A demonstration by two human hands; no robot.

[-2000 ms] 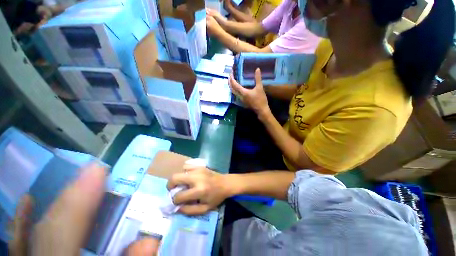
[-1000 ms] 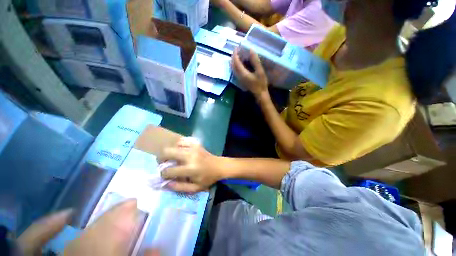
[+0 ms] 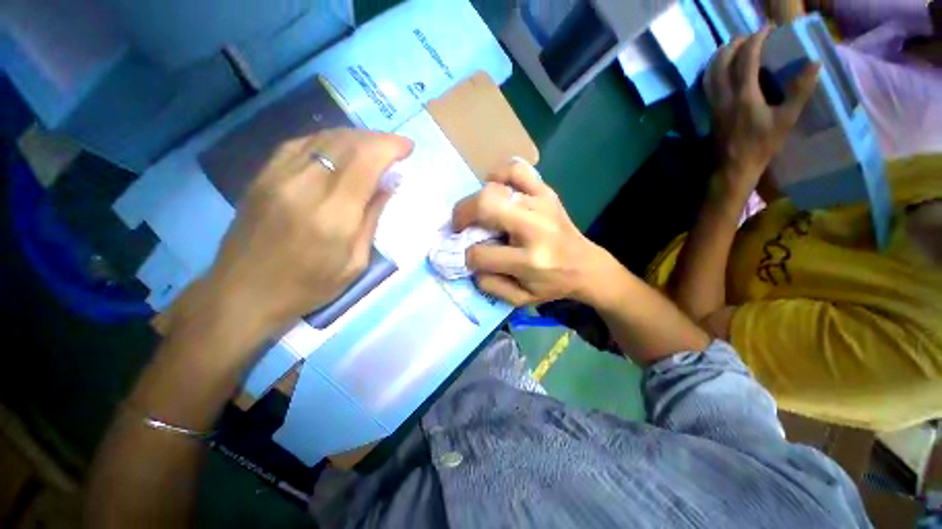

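Note:
A flat, unfolded light blue and white box (image 3: pixel 398 346) lies slantwise on the dark green bench. It has a dark printed picture (image 3: pixel 269 129) and a plain brown flap (image 3: pixel 483 124) at its far right edge. My right hand (image 3: pixel 532 243) is closed on a crumpled white cloth (image 3: pixel 451 253) and presses it on the box near its right edge. My left hand (image 3: pixel 300 217) is over the middle of the box, thumb and fingers close together. Something pale shows at its fingertips; I cannot tell if it is a nail or cloth.
Large light blue boxes (image 3: pixel 155 62) stand at the upper left. A white and blue box (image 3: pixel 568 47) stands ahead. At the right, a person in yellow (image 3: pixel 826 310) holds a blue and white box (image 3: pixel 826 134). Blue and white pieces (image 3: pixel 671 52) lie beyond.
The view has swung left and down, so more of the flat box shows. My left hand has come over its middle with its fingers drawn together. My right hand keeps the cloth.

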